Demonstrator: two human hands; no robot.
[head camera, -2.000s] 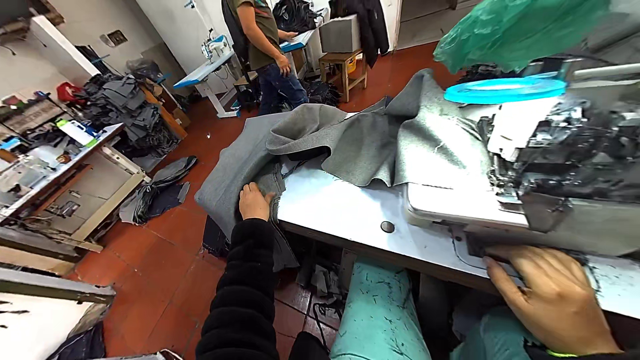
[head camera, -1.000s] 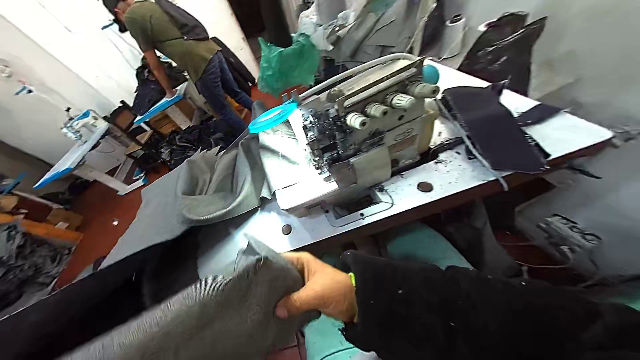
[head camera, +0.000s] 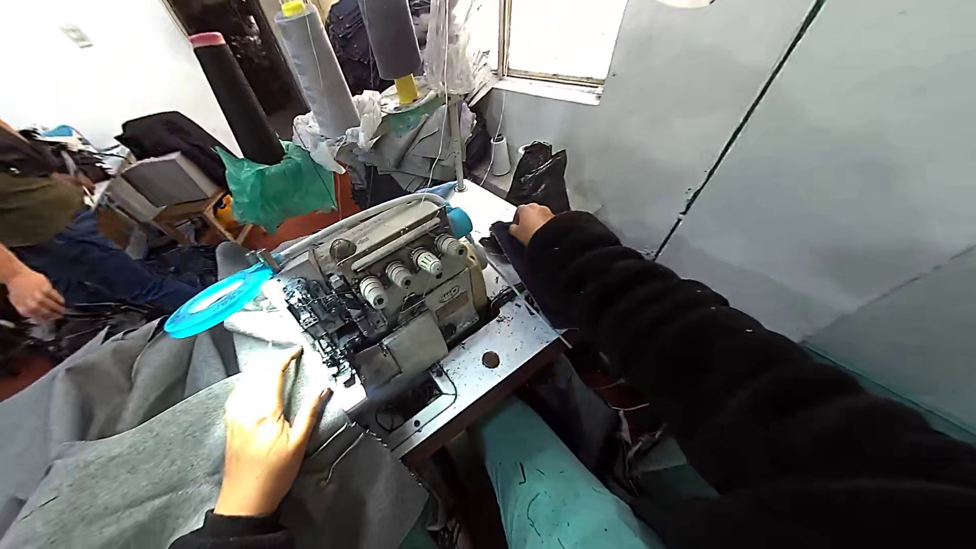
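Note:
My left hand (head camera: 268, 435) lies with thumb and fingers spread on grey denim-like fabric (head camera: 145, 450), just left of the needle area of an overlock sewing machine (head camera: 396, 297). The fabric drapes over the table's left part. Beyond the machine's right end, my right hand (head camera: 531, 221) has its fingers curled on the edge of a dark fabric piece (head camera: 534, 278) on the white table (head camera: 522, 339). A blue ring-shaped disc (head camera: 219, 302) is at the machine's left end.
Thread cones (head camera: 319, 72) stand behind the machine, near a green plastic bag (head camera: 278, 187). A black plastic bag (head camera: 540, 175) and a small thread cone (head camera: 499, 156) are at the table's far end, beside the wall. At the left edge is another person (head camera: 34, 221).
The view has swung right. My right hand has gone from the grey fabric to the dark piece behind the machine. My left hand, out of sight one second ago, now rests on the grey fabric.

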